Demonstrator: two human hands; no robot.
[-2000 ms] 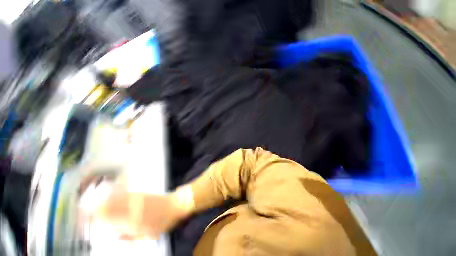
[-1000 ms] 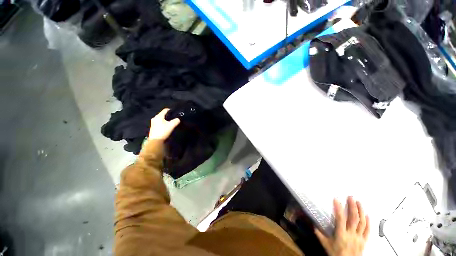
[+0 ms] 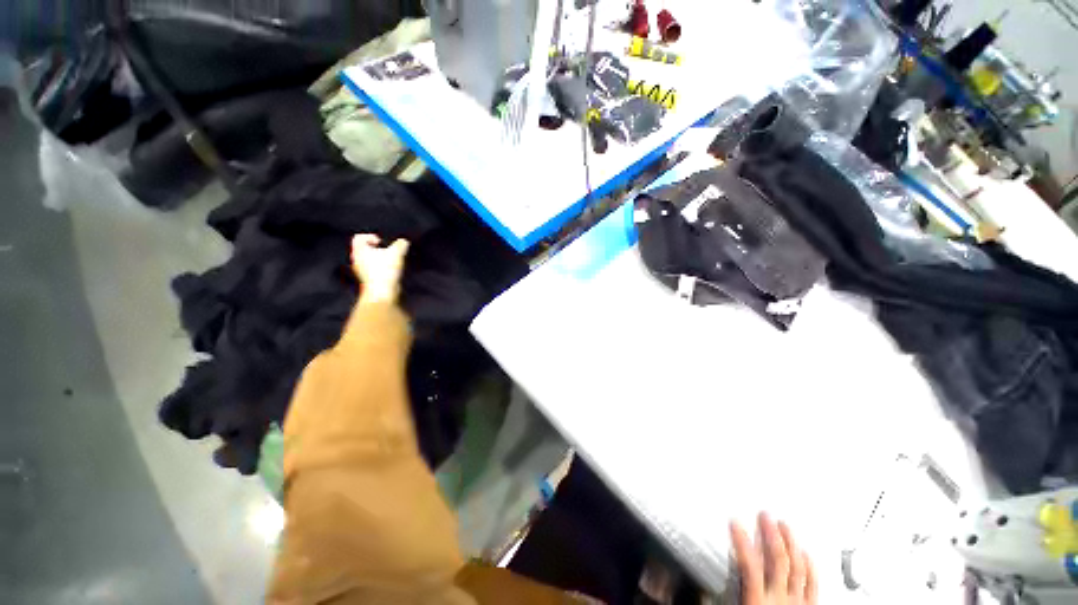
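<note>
A large heap of black garments [image 3: 284, 296] lies at the left, beside the white sewing table [image 3: 615, 390]. My left hand [image 3: 380, 265] reaches out over the heap and touches its upper part. Its fingers look curled; whether they grip cloth cannot be told. My right hand [image 3: 774, 567] rests on the table near its front edge, fingers apart and empty, cut off by the bottom of the picture.
A dark grey piece with white labels [image 3: 739, 236] and black garments [image 3: 993, 343] lie on the table's far and right side. A blue-edged table [image 3: 473, 189] stands beyond. Part of the machine [image 3: 1023, 538] shows at lower right. Pale green cloth [image 3: 361, 130] lies behind the heap.
My left hand has moved farther up the heap, away from the eyelets it was beside. The view has shifted, showing more of the blue-edged table. My right hand still rests on the table.
</note>
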